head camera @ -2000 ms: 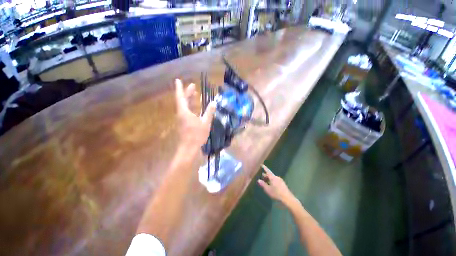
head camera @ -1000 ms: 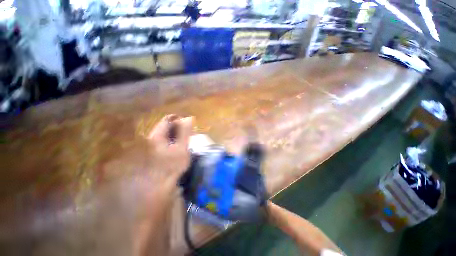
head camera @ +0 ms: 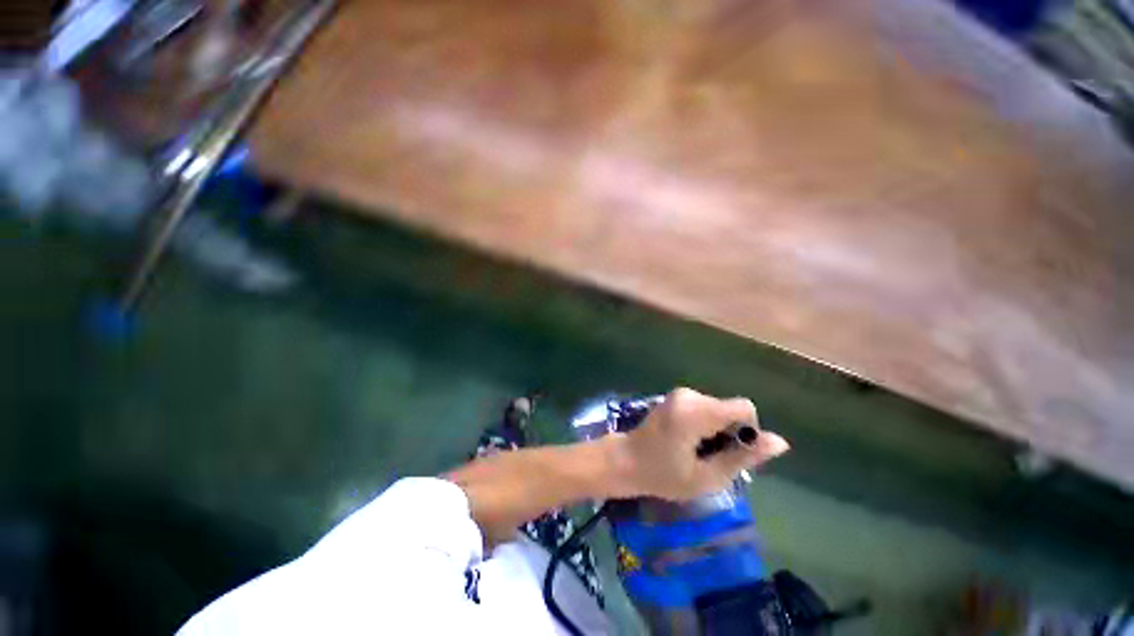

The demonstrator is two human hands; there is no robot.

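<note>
My left hand (head camera: 690, 450) is closed around the black handle of the cloth cutting machine (head camera: 690, 553), at the lower middle. The machine's blue-banded motor shows below and right of the hand, with a black cable looping at its left. The machine is off the table, in front of my body and above the floor. Its base plate cannot be made out. My right hand is not in view; the machine or the picture's lower edge may hide it.
The brown cutting table (head camera: 696, 162) spans the top and right, its edge slanting down to the right. A long metal rail (head camera: 205, 155) with blue end parts crosses its left end and juts over the green floor (head camera: 361, 360). Blurred pale material lies at far left.
The view has swung down and towards the table's left end. The machine has gone from the tabletop to beside the table edge, held by my left hand. My right forearm has left view.
</note>
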